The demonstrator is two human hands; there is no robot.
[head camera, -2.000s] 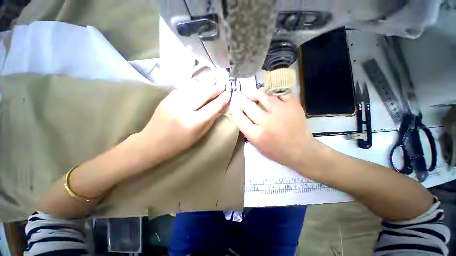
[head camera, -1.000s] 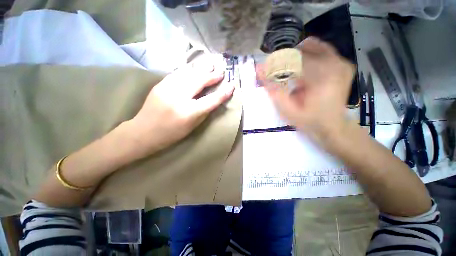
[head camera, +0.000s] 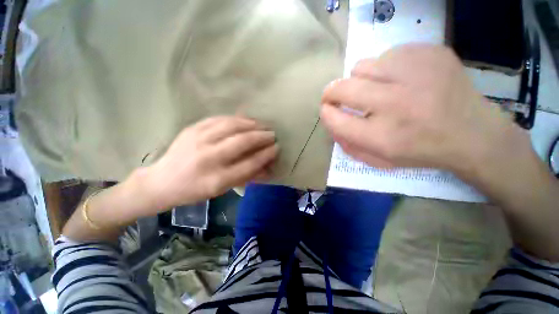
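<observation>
A large khaki garment panel (head camera: 245, 80) lies over the white tabletop and reaches its front edge, with a thin dark slanted line near its right edge. My left hand (head camera: 214, 156) rests on the panel near its front edge, fingers bent; its fingertips press or pinch the cloth. My right hand (head camera: 404, 104) is at the panel's right edge, thumb and fingertips closed on that edge. A small metal piece shows between its fingers; I cannot tell what it is. The needle area is mostly out of view at the top.
A black smartphone (head camera: 487, 30) lies at the upper right, with black thread snips (head camera: 531, 86) beside it. A printed ruler scale (head camera: 392, 172) runs along the table's front edge. Folded khaki cloth (head camera: 438, 251) lies below right, and a khaki heap (head camera: 187, 270) below left.
The view has shifted down toward the lap. My left hand has moved from the presser foot toward the panel's front edge. My right hand has left the thread spool and closed on the panel's edge.
</observation>
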